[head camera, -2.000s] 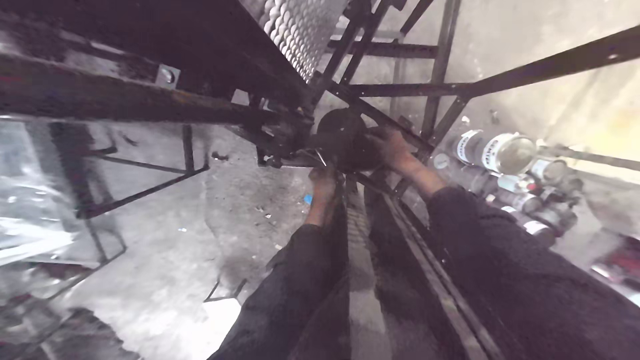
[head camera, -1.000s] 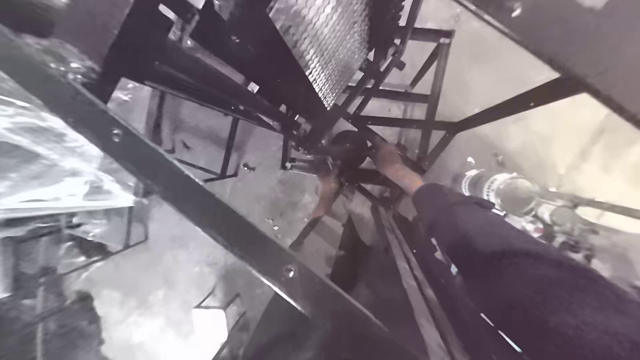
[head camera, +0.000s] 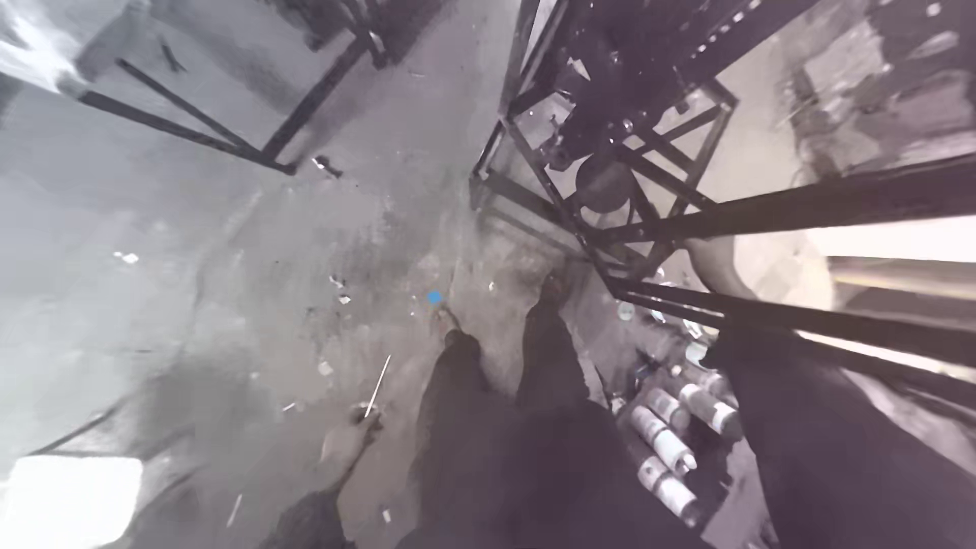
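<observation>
My left hand (head camera: 349, 441) is low, left of my legs, away from the dark metal frame. Its fingers close around a thin pale rod (head camera: 378, 386), which points up and slightly right. The bare wrist of my right hand (head camera: 711, 263) shows under a dark metal bar (head camera: 770, 210); the bar and shadow hide its fingers, so its grip cannot be made out. Left of that wrist stands the open metal framework (head camera: 537, 156), with a dark round part (head camera: 605, 183) inside it.
Several cans and bottles (head camera: 662, 438) lie on the floor by my right leg. Another metal frame (head camera: 175, 130) stands at the upper left, and a bright white panel (head camera: 72, 499) at the lower left. Small scraps and a blue piece (head camera: 435, 296) are scattered over the concrete floor.
My left hand has come away from the dark round part to the lower left, where it now holds the thin rod. The view has swung strongly.
</observation>
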